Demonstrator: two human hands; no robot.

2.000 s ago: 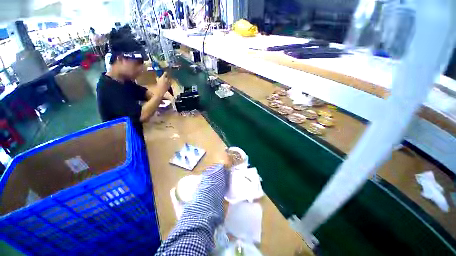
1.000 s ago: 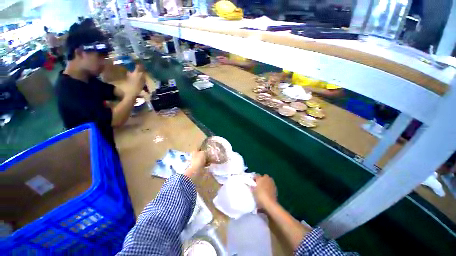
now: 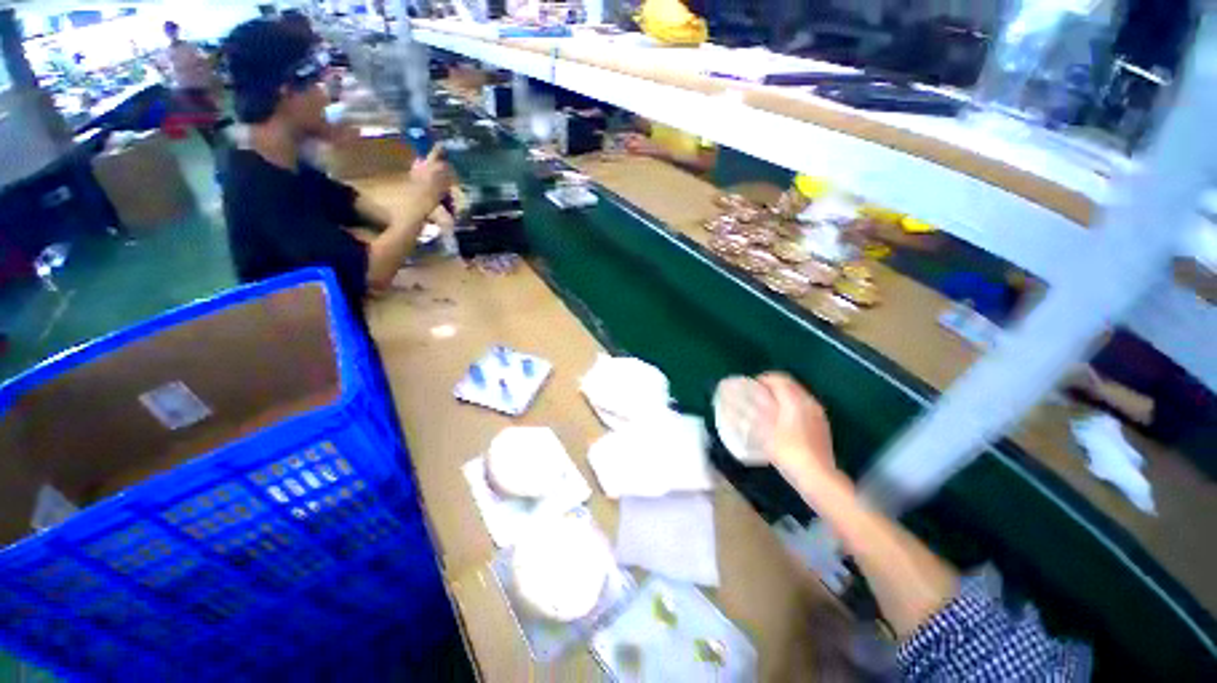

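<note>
My right hand (image 3: 797, 424) holds a pale round disc (image 3: 741, 419) at its edge, over the green belt's near side. My left hand is not in view. A white round disc (image 3: 625, 388) lies on the bench beside white sheets (image 3: 651, 456). A square white plate with blue-grey posts (image 3: 505, 380) stands farther left. Nearer me, two white discs sit on square plates, one disc (image 3: 526, 462) behind the other (image 3: 562, 566). Another plate (image 3: 674, 638) with small posts lies at the bottom edge, partly cut off.
A blue slatted crate (image 3: 214, 534) stands left of the brown bench (image 3: 414, 350). A person in black (image 3: 287, 220) works at the bench's far end. The green conveyor (image 3: 694, 334) runs behind the bench; coppery discs (image 3: 774, 254) lie across it. A white post (image 3: 1028, 334) slants down at right.
My left hand has left the picture. My right hand has lifted and moved right, now with a pale disc. The coppery disc my left hand held up is no longer seen there.
</note>
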